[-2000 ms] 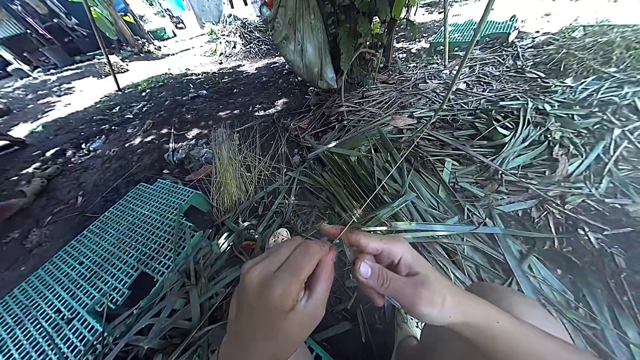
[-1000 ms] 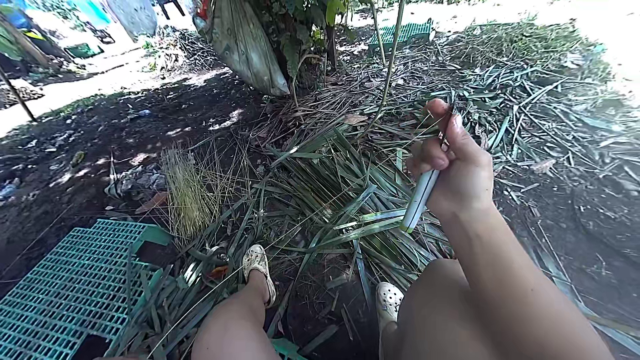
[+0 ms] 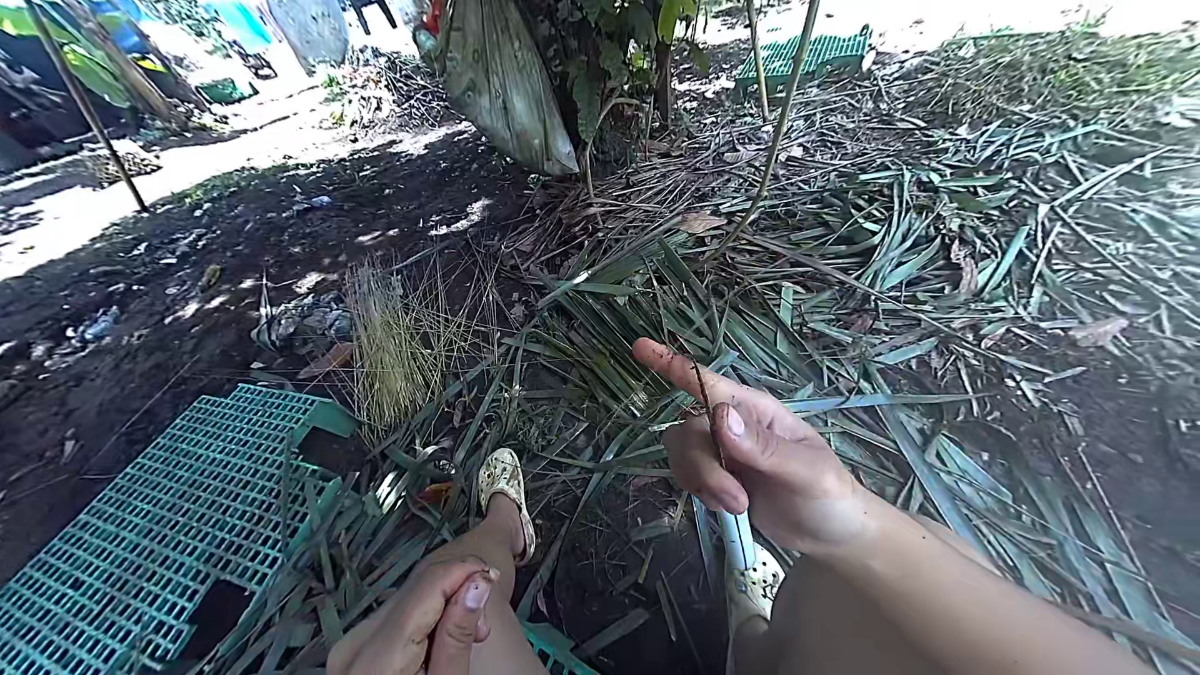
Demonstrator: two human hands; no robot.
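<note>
My right hand (image 3: 759, 450) is raised over the leaf pile, its thumb pressing a thin dark stem or root (image 3: 701, 386) against the fingers, index finger extended. A pale, light-blue flat strip or handle (image 3: 738, 539) sticks out below the same hand; what it belongs to is hidden. Low in the view, my left hand (image 3: 422, 614) is curled over my left leg, thumb against the fingers; whether something small is pinched there cannot be made out. Long green cut leaves (image 3: 609, 347) lie ahead of both hands. A bundle of thin yellowish stalks (image 3: 389, 347) stands left of them.
A green plastic slatted panel (image 3: 178, 506) lies at left, another (image 3: 806, 56) at the back. A whitish sack (image 3: 506, 84) hangs by a leafy plant. A thin leaning stem (image 3: 783, 122) rises behind my right hand. Patterned clogs (image 3: 506, 487) are on my feet.
Two seconds ago both hands were together at a long thin stem. The left hand then left view and is now back, low down. The right hand has come lower since one second ago.
</note>
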